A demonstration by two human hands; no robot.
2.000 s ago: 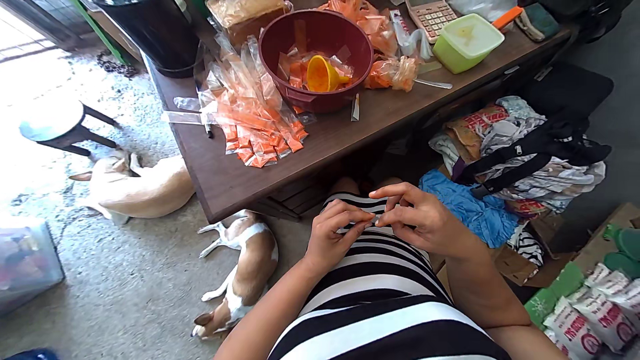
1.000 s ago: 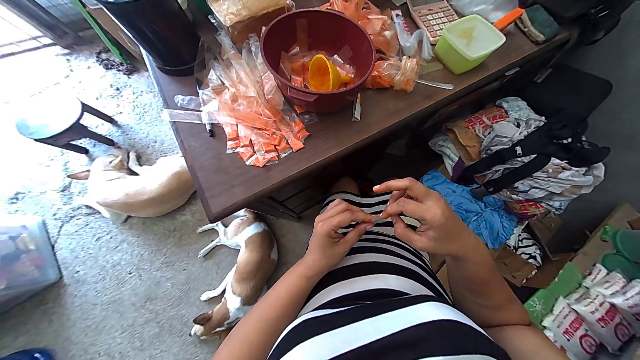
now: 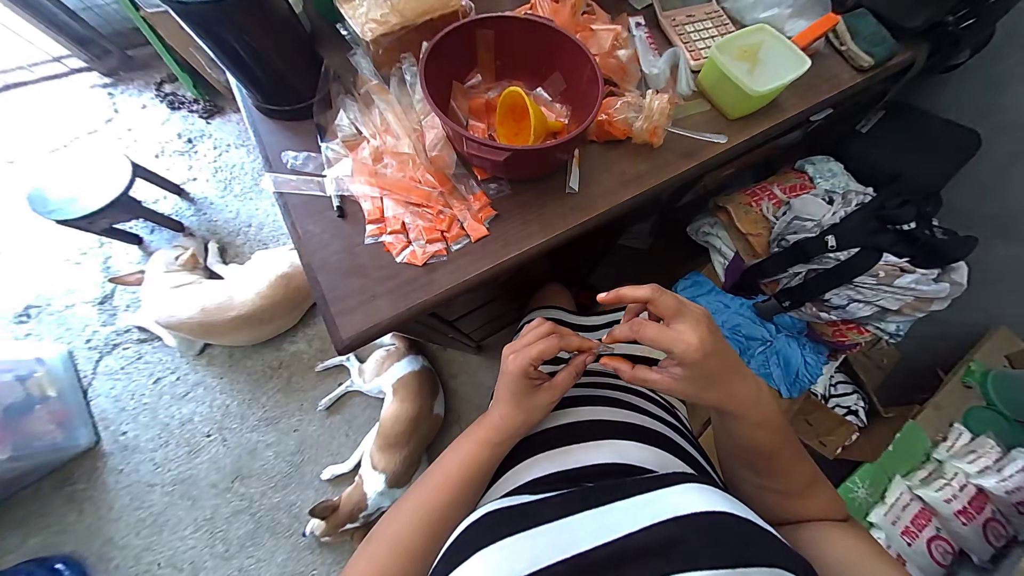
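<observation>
Above the striped clothing on my lap, my left hand (image 3: 544,368) pinches a small clear plastic piece (image 3: 602,349) between thumb and forefinger. My right hand (image 3: 676,344) is close beside it, its fingers spread and curved around the piece's other side; whether they grip it I cannot tell. On the wooden table (image 3: 384,296) lies a pile of clear plastic packets with orange contents (image 3: 416,216). Behind their right side stands a dark red plastic basin (image 3: 512,156), holding more packets and a yellow funnel (image 3: 518,118).
A green plastic container (image 3: 748,76), a calculator (image 3: 694,30) and a metal utensil (image 3: 698,135) are on the table. Two dogs lie on the floor, a tan one (image 3: 240,300) and a brown-and-white one (image 3: 404,420). Bags and cloths (image 3: 848,248) are heaped at right.
The fingers of my right hand have spread further apart beside my left hand. My left hand has stayed nearly in place, and the things on the table have not moved.
</observation>
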